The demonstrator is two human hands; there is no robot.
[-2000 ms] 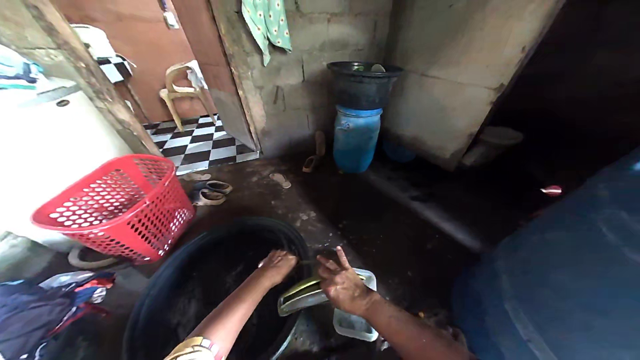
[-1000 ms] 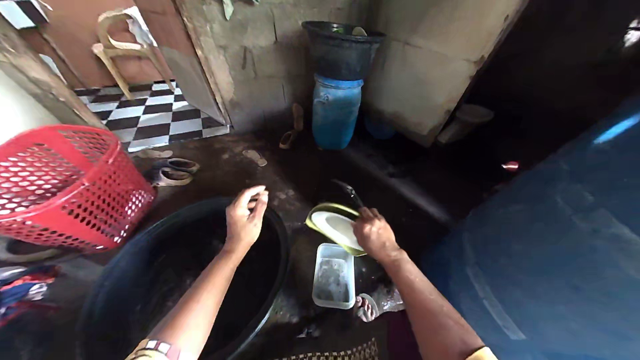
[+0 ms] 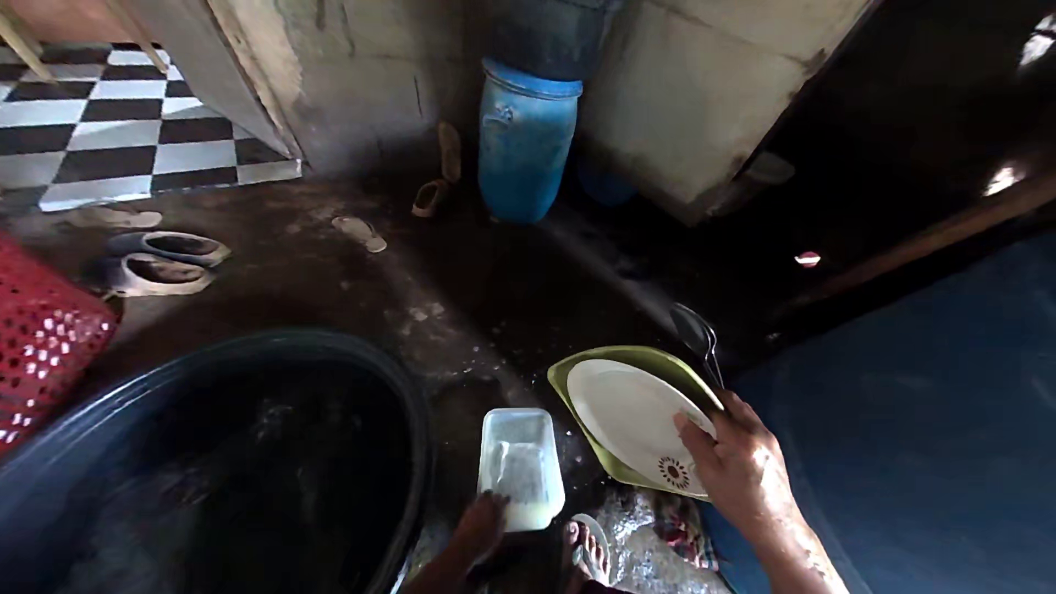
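Note:
My right hand (image 3: 734, 454) grips a white oval plate (image 3: 631, 408) with a dark flower-like mark, together with a green dish (image 3: 615, 470) beneath it. Metal spoons (image 3: 697, 334) stick out past the fingers of that hand. Below and left of the plate, a clear rectangular plastic container (image 3: 520, 462) rests on the wet floor. My left hand (image 3: 487, 524) is at its lower left edge, blurred and dark; whether the fingers grip the rim cannot be told.
A large black tub (image 3: 412, 412) fills the lower left, beside a red perforated basket (image 3: 49, 330). Clogs (image 3: 169, 272) and a loose slipper (image 3: 360, 233) lie on the floor. A blue drum (image 3: 528, 148) stands at the wall. A big dark blue surface (image 3: 924, 412) borders the right.
My left hand has moved from over the tub to the plastic container. My right hand still holds the plate and green dish. The view has tipped downward.

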